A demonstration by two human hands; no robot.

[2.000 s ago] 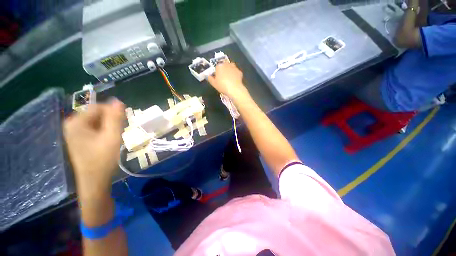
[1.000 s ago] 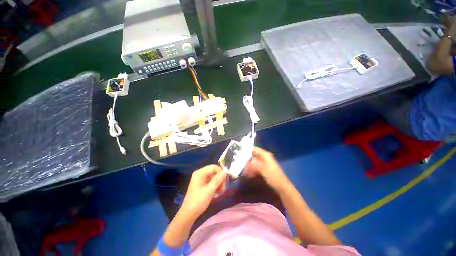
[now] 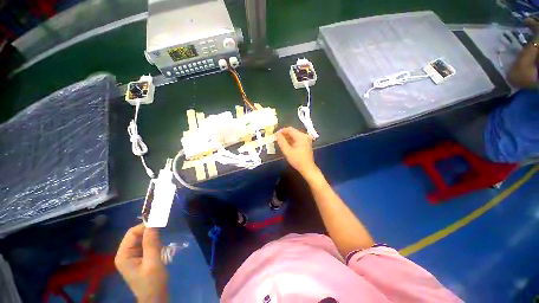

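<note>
My left hand (image 3: 142,257) holds a white power adapter (image 3: 161,203) upright at the lower left, in front of the bench edge; part of its white cord hangs beside the hand. My right hand (image 3: 295,148) is at the right end of the taped white test fixture (image 3: 201,137), fingertips together by a thin white lead; whether it grips the lead is unclear. A bundled white cord (image 3: 239,157) lies along the fixture's front. One open adapter (image 3: 139,92) lies left of the fixture, another (image 3: 303,73) behind right, each with its cord towards me.
A grey instrument (image 3: 192,38) with a lit display stands behind the fixture beside a metal upright (image 3: 256,29). A film-wrapped dark slab (image 3: 53,154) is at left. A lighter slab (image 3: 402,53) at right bears an open adapter (image 3: 440,70). A person's blue sleeve (image 3: 514,133) shows at far right.
The adapter held in both hands in front of the bench has moved left in my left hand. My right hand has let go of it and moved up to the fixture's right end.
</note>
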